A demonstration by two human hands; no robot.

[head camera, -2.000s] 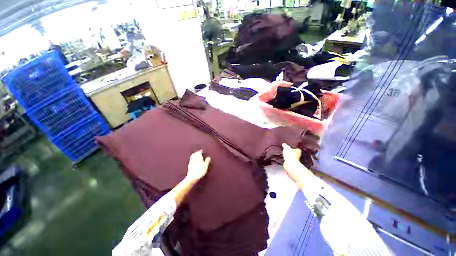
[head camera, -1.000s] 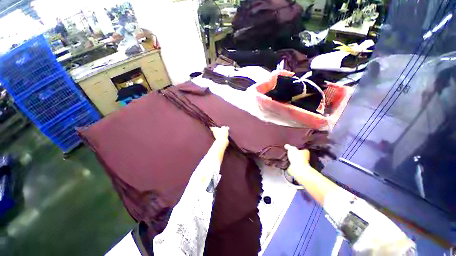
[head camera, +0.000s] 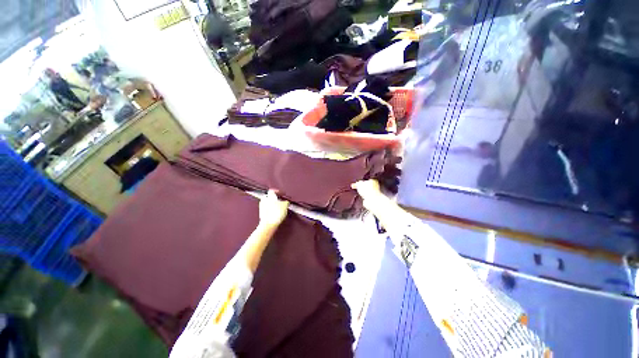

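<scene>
Two piles of maroon cut pieces lie side by side on the white table. The wide near pile (head camera: pixel 168 245) spreads left and hangs past the table's edge. The narrower far pile (head camera: pixel 280 164) has uneven layered edges at its right end. My left hand (head camera: pixel 272 208) holds the near edge of the far pile, at the gap between the piles. My right hand (head camera: pixel 368 192) holds the right end of the far pile. My fingertips are partly hidden by the cloth. The raised clear template cover (head camera: pixel 490 126), marked 38, stands at the right.
An orange-pink basket (head camera: pixel 343 140) with black cloth and pale ties stands behind the far pile. The blue-bordered template base (head camera: pixel 455 301) lies at right, with an orange-yellow strip along it. Blue crates (head camera: pixel 42 217) stand on the floor at left. A dark cloth heap lies at the back.
The view has shifted, so the basket and cloth appear further left. A white gap now shows between the two piles beside my left hand. Both hands remain at the far pile's edge.
</scene>
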